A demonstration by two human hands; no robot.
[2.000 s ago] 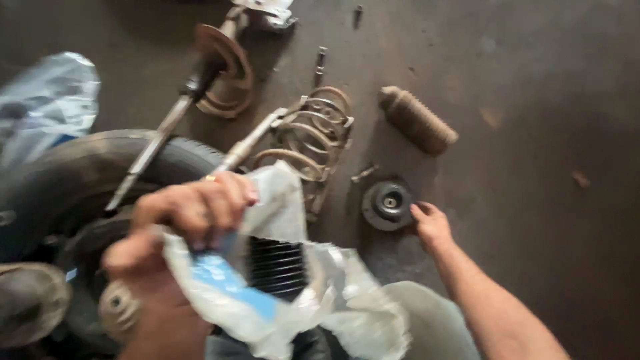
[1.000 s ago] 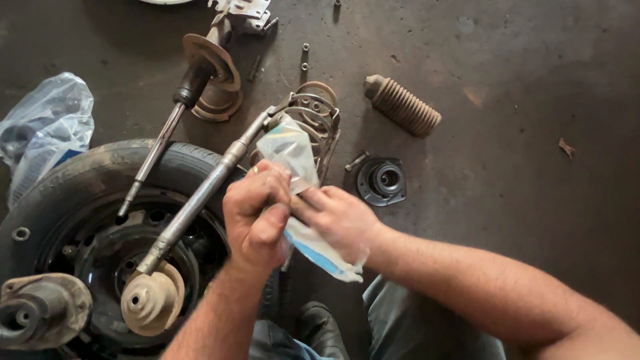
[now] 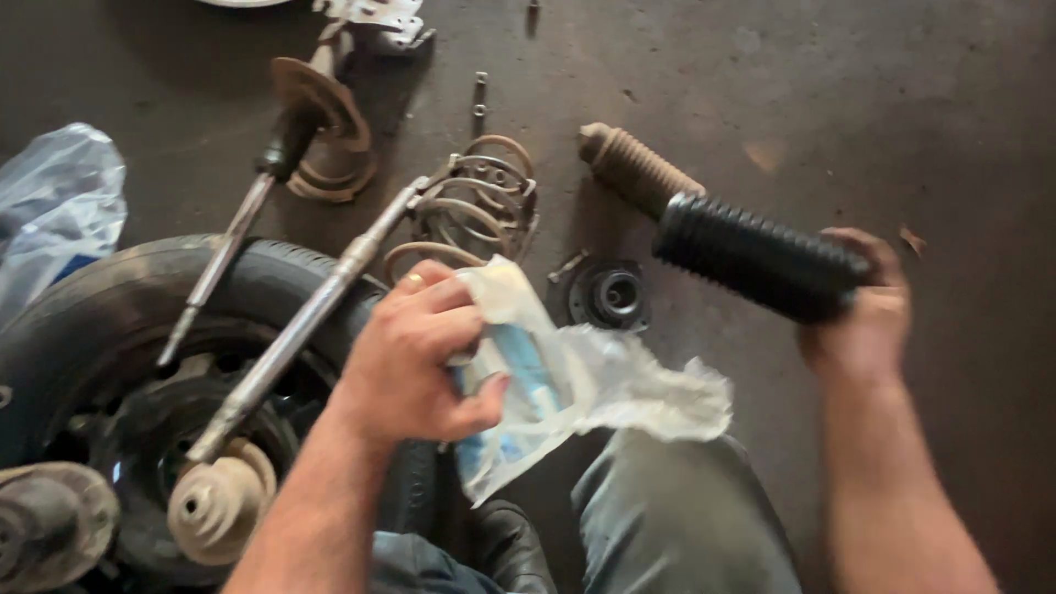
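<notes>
My left hand [image 3: 429, 363] grips a torn clear plastic bag [image 3: 569, 379] with blue print, in front of the tire. At the right, my right hand [image 3: 866, 313] is closed around one end of a black ribbed dust boot [image 3: 759, 256]. The boot's far end overlaps an old brown ribbed boot [image 3: 639, 165] in the view. Below and left of the black boot, a black round strut mount [image 3: 615, 295] lies on the floor, a small bolt beside it. A rusty coil spring [image 3: 470, 206] in a metal spring compressor stands above my left hand.
A tire on its wheel [image 3: 198, 256] lies at the left, with a long metal bar [image 3: 313, 322] and a worn mount [image 3: 219, 503] on it. A rusty strut [image 3: 305, 124] leans over its edge. Another plastic bag [image 3: 74, 190] lies far left; a worn part [image 3: 54, 520] is lower left.
My hands were together on the bag one second ago; now they are apart. The black boot is out in my right hand, and the bag hangs open from my left.
</notes>
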